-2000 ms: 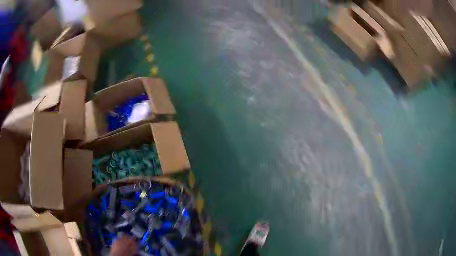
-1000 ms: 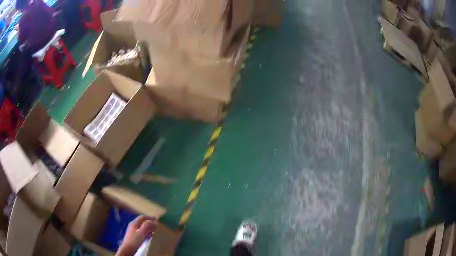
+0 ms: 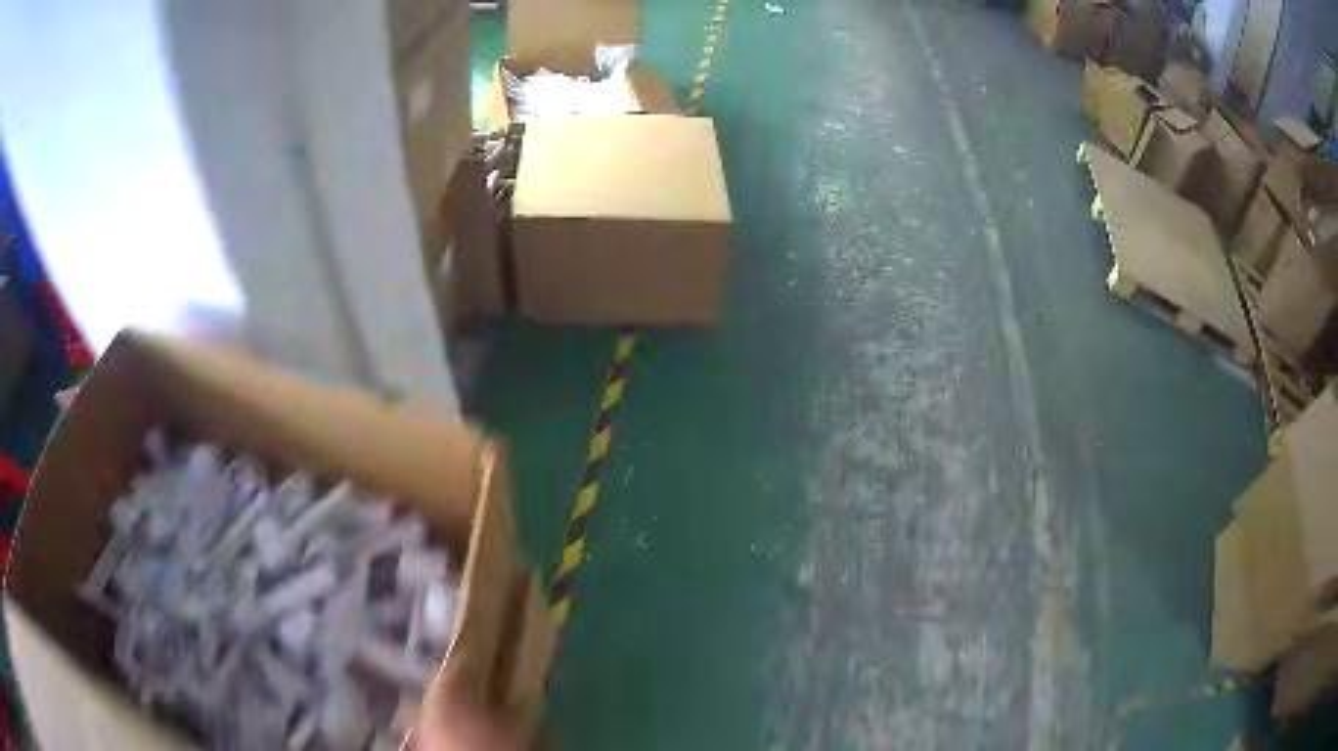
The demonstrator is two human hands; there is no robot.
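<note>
An open brown carton (image 3: 484,572) stands at the lower left, filled with a heap of pale grey-white and pinkish small parts (image 3: 294,587). Their exact shape is blurred. My left hand (image 3: 467,722) is at the bottom edge, blurred and cut off, beside the carton's right wall. Whether it touches or grips the carton cannot be told. My right hand is out of the picture.
A tall stack with a whitish covering (image 3: 294,176) rises behind the carton. A closed carton (image 3: 624,220) and an open one with white contents (image 3: 572,96) stand ahead. Yellow-black tape (image 3: 594,470) borders the green floor. A pallet (image 3: 1167,242) and cartons (image 3: 1291,528) are at the right.
The view has moved forward along the aisle. The cartons with blue contents and white sheets have left the picture, and the carton of pale parts now fills the lower left. My left hand sits lower.
</note>
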